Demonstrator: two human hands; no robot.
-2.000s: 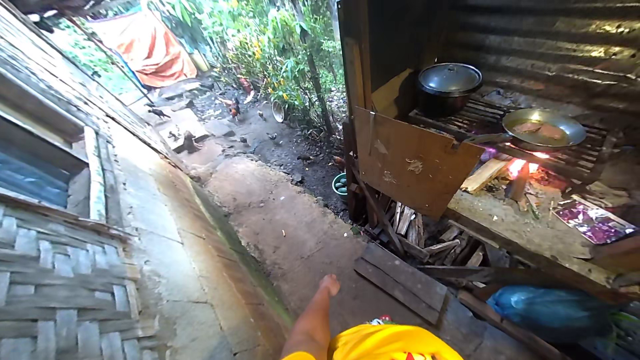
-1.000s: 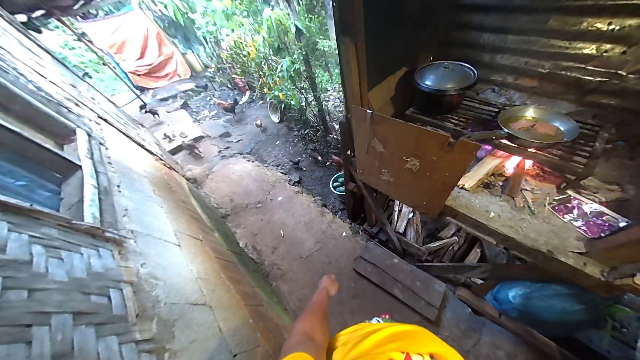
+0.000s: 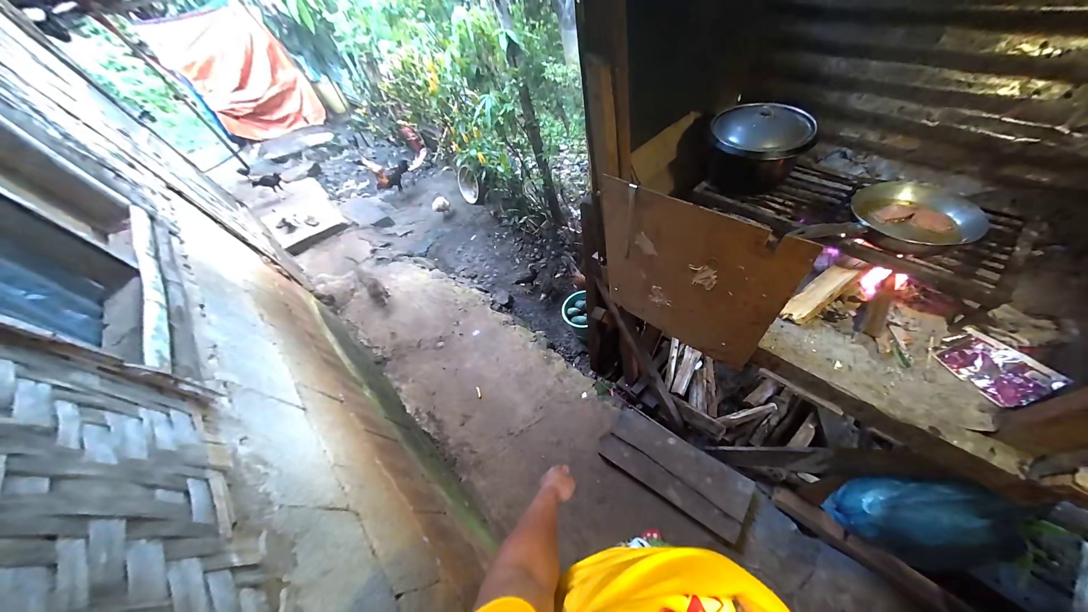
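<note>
My left hand (image 3: 558,483) hangs over the dirt path at the bottom middle, beside my yellow shirt (image 3: 671,578); its fingers look curled, and whether it holds anything cannot be told. My right hand is out of view. On the right, a metal frying pan (image 3: 952,223) with reddish-brown pieces in shallow liquid rests on the grate (image 3: 824,191) above a wood fire (image 3: 880,279). Left of the pan stands a dark lidded pot (image 3: 763,136). The pan's handle points left, over a brown board (image 3: 697,268).
Firewood (image 3: 693,378) lies under the stove, near flat planks (image 3: 680,476) on the ground. A blue plastic bag (image 3: 918,514) is at lower right. A concrete ledge (image 3: 297,408) and woven wall line the left. Chickens (image 3: 391,174) stand farther along the path.
</note>
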